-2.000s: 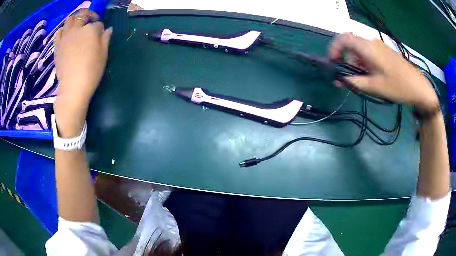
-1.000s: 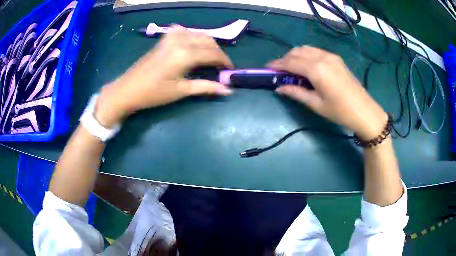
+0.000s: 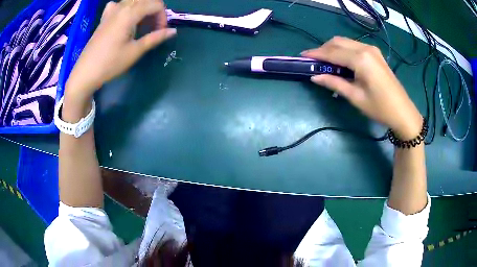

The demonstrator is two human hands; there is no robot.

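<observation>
A pink-and-black 3D printing pen point(image 3: 285, 67) is in my right hand point(image 3: 361, 78), held by its rear end. Its narrow tip points left and its display glows with digits that look like "130". My left hand point(image 3: 123, 44) is at the upper left, thumb and fingers apart, near the tip end of a second pen point(image 3: 225, 22). That pen lies on the bench at the back, its tip hidden by my left hand. A thin dark cable runs from its rear end.
A blue bin point(image 3: 73, 62) of pink-and-black pens stands at the left. A black cable plug point(image 3: 269, 151) lies at front centre. Black cables and a loop of pale filament point(image 3: 443, 104) lie at the right. Small clear scraps point(image 3: 171, 58) lie behind centre. A white board edge point(image 3: 342, 8) is at the back.
My left hand has left the held pen and moved to the upper left. My right hand still holds the pen, whose tip and digits now show. Compared with the earliest frame, that pen is raised from the bench.
</observation>
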